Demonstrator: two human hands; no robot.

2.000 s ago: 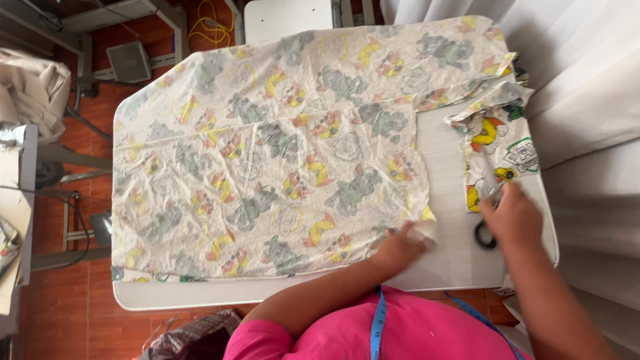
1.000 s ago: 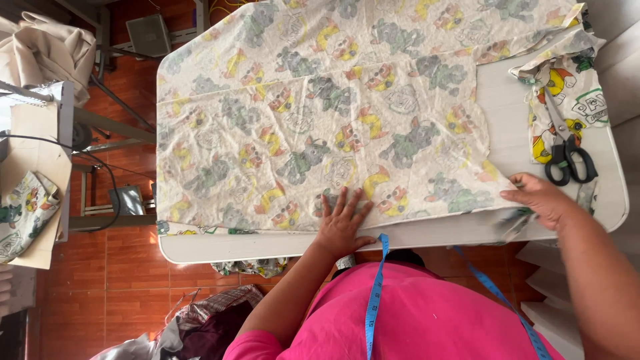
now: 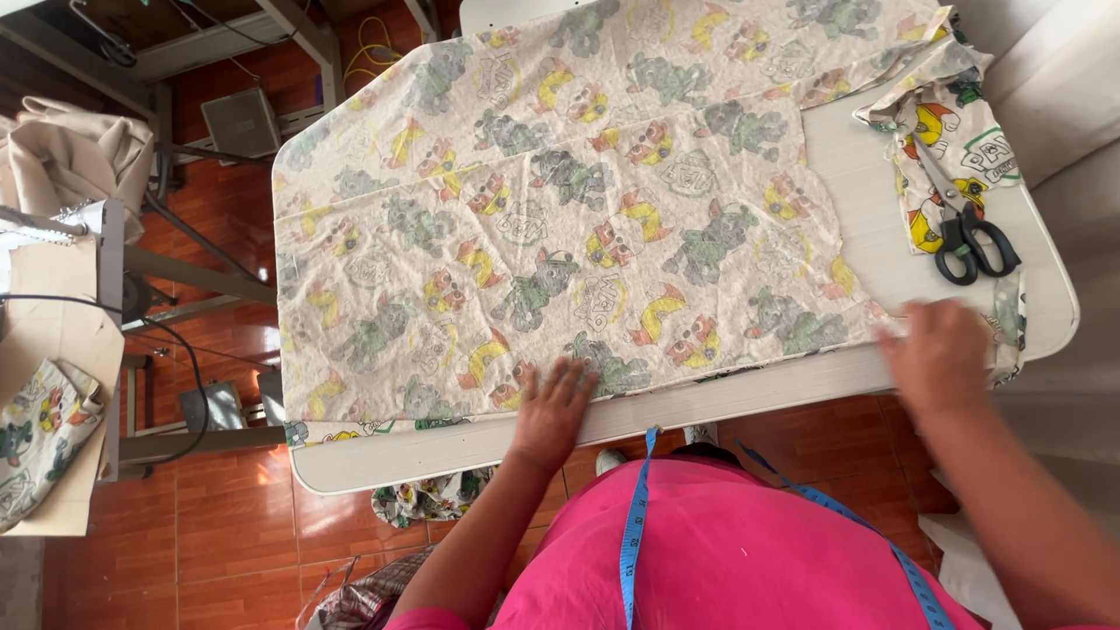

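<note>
Printed cartoon fabric [image 3: 560,227], pale side up, lies spread over a white table [image 3: 770,398]. My left hand [image 3: 556,407] rests flat on its near edge with the fingers apart. At the fabric's near right corner is my right hand [image 3: 936,354], blurred; whether it pinches the cloth cannot be told. Black-handled scissors [image 3: 971,236] lie beyond that hand, their blades over a brighter fabric piece [image 3: 927,157] at the right. A blue measuring tape [image 3: 637,534] hangs down over my pink top.
At the left stands another work surface [image 3: 52,306] with a folded printed cloth [image 3: 44,429] on it. Beige cloth [image 3: 79,157] is heaped behind. More printed fabric [image 3: 429,494] lies below the table's near edge. White drapery [image 3: 1072,114] hangs at the right.
Two seconds ago my right hand was at the scissors; they now lie released on the table. My left hand has moved left along the fabric's near edge since then.
</note>
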